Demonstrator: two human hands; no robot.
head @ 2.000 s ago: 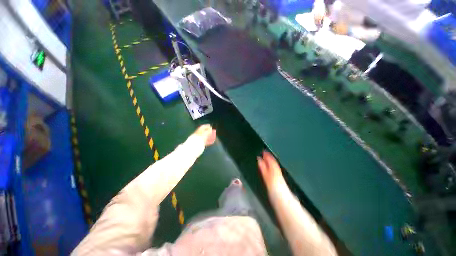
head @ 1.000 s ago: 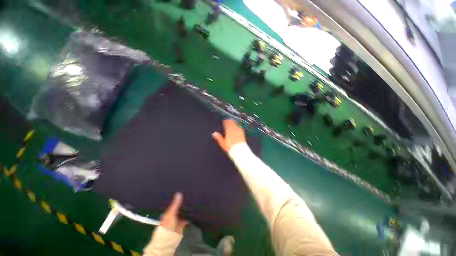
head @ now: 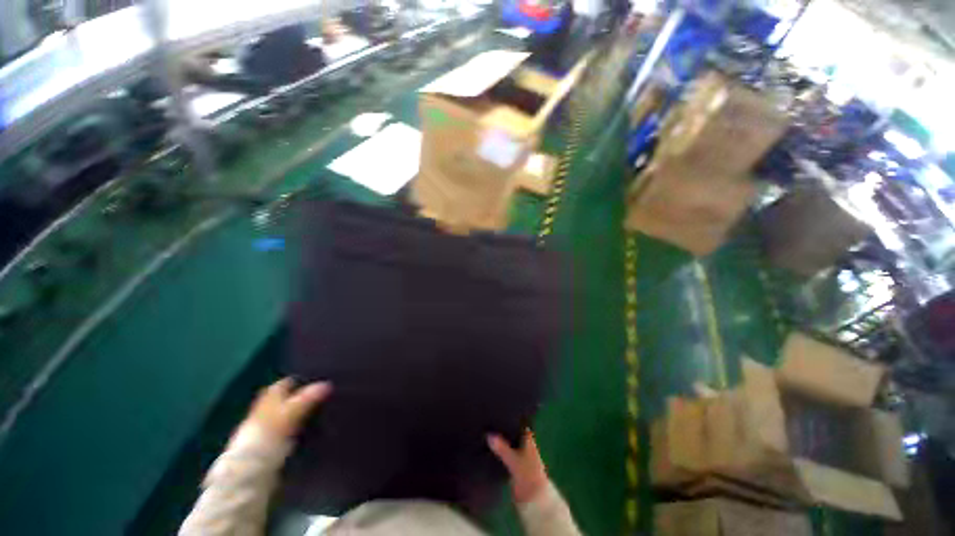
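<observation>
A large flat black sheet (head: 424, 345), or a stack of them, is held in front of my body. My left hand (head: 281, 410) grips its left edge with the thumb on top. My right hand (head: 522, 468) grips its lower right edge. The fingers under the sheet are hidden. The picture is blurred, so the number of sheets cannot be told.
The green bench (head: 157, 366) and conveyor run along the left. An open carton (head: 466, 157) stands ahead, with a white sheet (head: 382, 159) beside it. Stacked cartons (head: 696, 194) stand at right. An open carton (head: 838, 429) and flattened cardboard (head: 723, 434) lie lower right, beyond yellow-black floor tape (head: 631, 366).
The black sheet has left the bench and is now held in both hands. My view has turned towards the open carton, and the bench is now on the left.
</observation>
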